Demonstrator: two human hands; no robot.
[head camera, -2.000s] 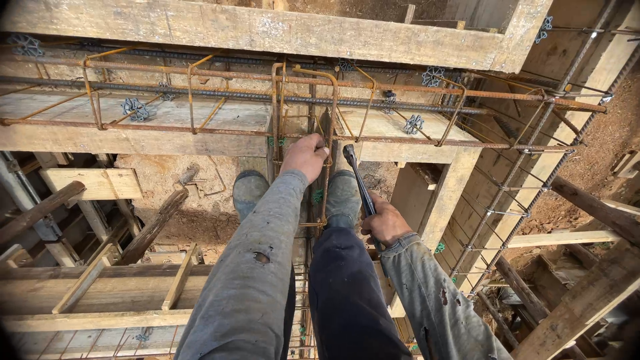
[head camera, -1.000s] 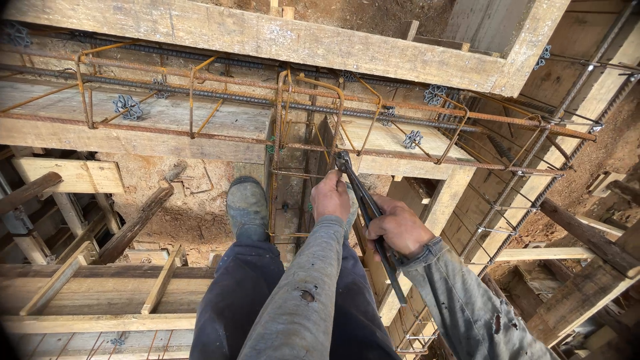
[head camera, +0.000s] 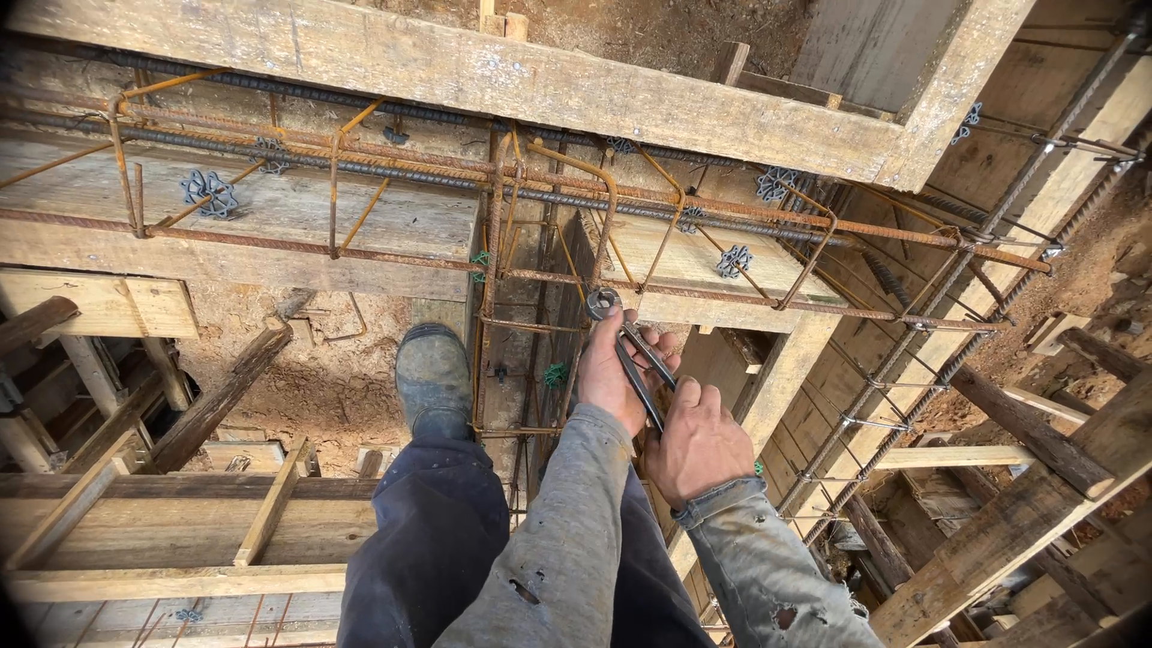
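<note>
Steel nippers with a rounded head and two long handles, likely tying pincers (head camera: 635, 346), are between my hands just below the rebar cage. My left hand (head camera: 614, 369) is around them near the head, its fingers curled by the handles. Lower right, my right hand (head camera: 700, 445) grips the handle ends. Just above the tool's head runs a rusty lower rebar (head camera: 684, 295), with a bent rusty stirrup (head camera: 612, 216) rising over it. Whether the jaws touch the bar I cannot tell.
A long timber formwork board (head camera: 504, 81) crosses the top. Plastic wheel spacers (head camera: 209, 193) sit on the bars. My boot (head camera: 434, 373) stands left of the narrow cage (head camera: 486, 360). Round wooden props (head camera: 225, 396) lean at left, above bare soil. Another rebar cage (head camera: 886, 382) runs down the right.
My left hand, beside the tool's head a second ago, is now around it, and my right hand has moved down to the handle ends. Two seconds ago my left hand was at the stirrups, apart from the tool.
</note>
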